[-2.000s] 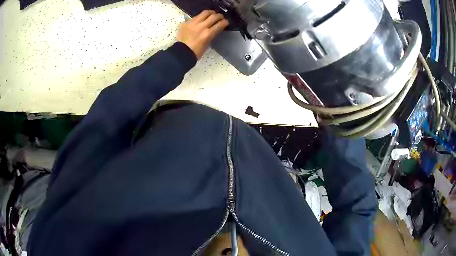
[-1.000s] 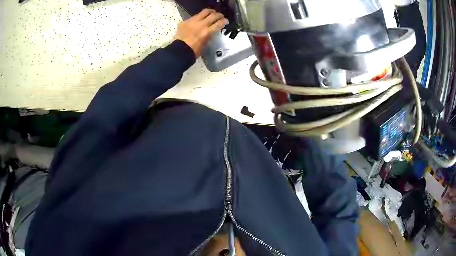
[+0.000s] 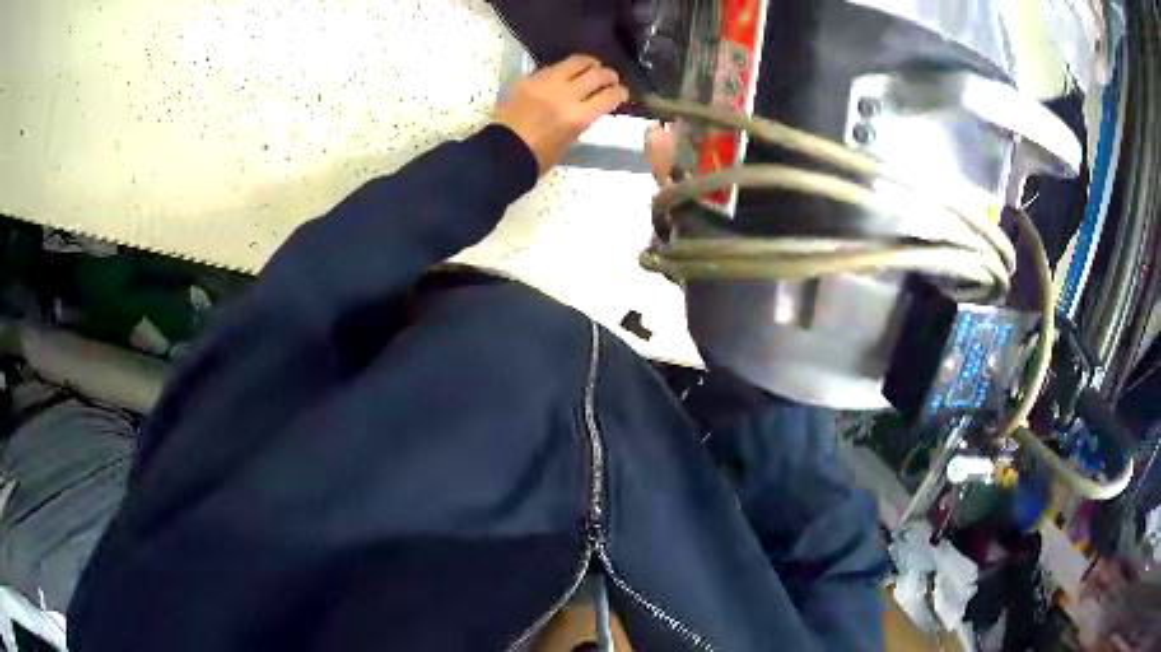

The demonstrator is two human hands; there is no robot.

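The cutting machine (image 3: 815, 191) fills the upper right, with a red-and-white label on its side and a beige cable (image 3: 828, 255) looped around it. Its grey base plate (image 3: 605, 155) shows partly on the table. Dark fabric (image 3: 560, 26) lies at the top centre. My left hand (image 3: 563, 107) lies at its near edge, fingertips on the cloth; whether they pinch it cannot be told. Fingers of my right hand (image 3: 660, 150) show at the machine's left side, curled around it; the rest is hidden behind the motor. The blade is not visible.
The cream, speckled table (image 3: 255, 127) extends left. A small black scrap (image 3: 635, 326) lies near its front edge. Grey bundles (image 3: 64, 459) are below left, with mixed clutter below right. A black box with a blue panel (image 3: 974, 363) is beside the machine; tubes run along the right.
The machine has turned, bringing its label and looped cable further round and up. Fingers of my right hand now show. My left hand has shifted slightly right and down, still at the cloth edge.
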